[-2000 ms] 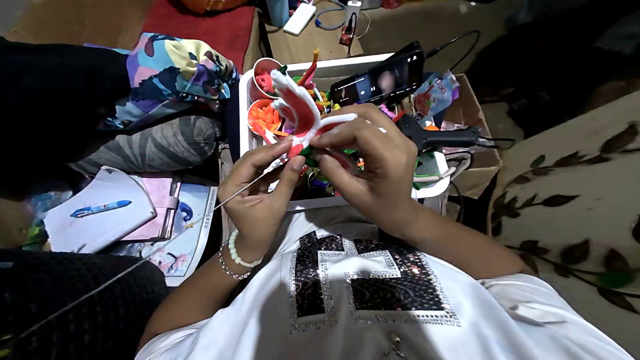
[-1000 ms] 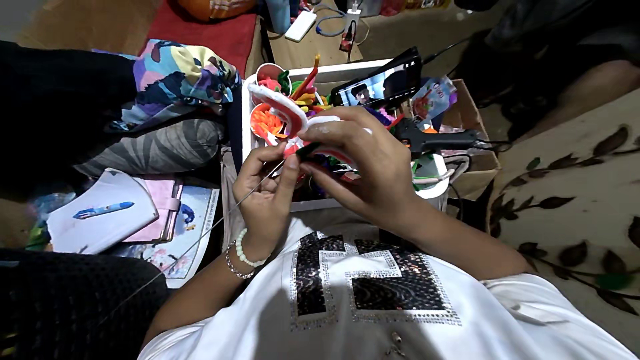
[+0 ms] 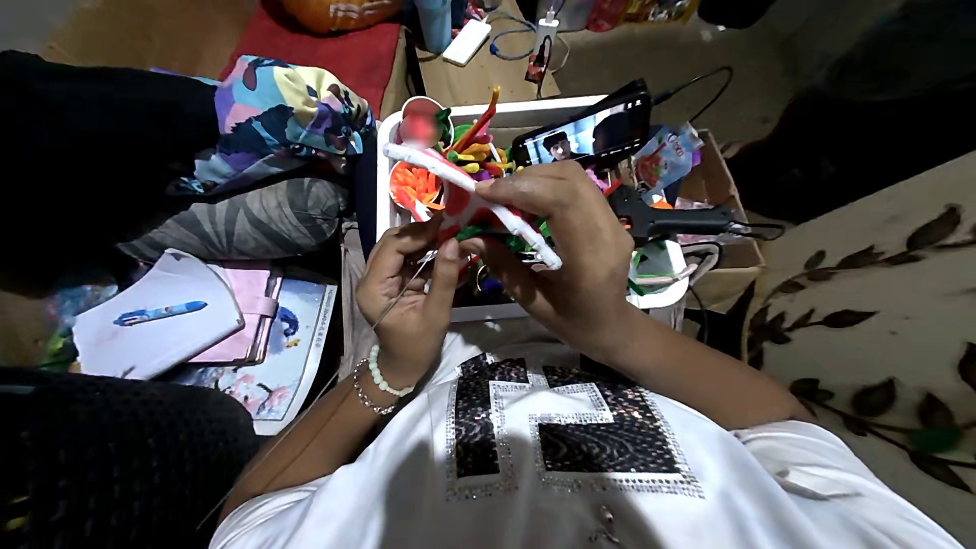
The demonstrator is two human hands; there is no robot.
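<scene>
A red and white fuzzy craft piece (image 3: 457,179), with petal-like loops edged in white, is held between my two hands above a white tray. My left hand (image 3: 408,286) pinches its base between thumb and fingers, and a thin pale wire or thread (image 3: 400,293) trails from there down past the wrist. Over the piece's right side bends my right hand (image 3: 572,259), its fingertips close to the left thumb at a green part (image 3: 474,231) by the base. The right fingers partly hide the piece.
The white tray (image 3: 389,206) holds cups of coloured craft stems and a phone (image 3: 583,130) showing a video. A black glue gun (image 3: 679,221) lies at its right, beside a cardboard box (image 3: 736,259). Left are a pen (image 3: 160,313), papers, a pink notebook (image 3: 255,324) and a grey cushion (image 3: 252,217).
The craft piece has turned, so its white edge now slants down to the right across my right fingers. My left hand still pinches its base.
</scene>
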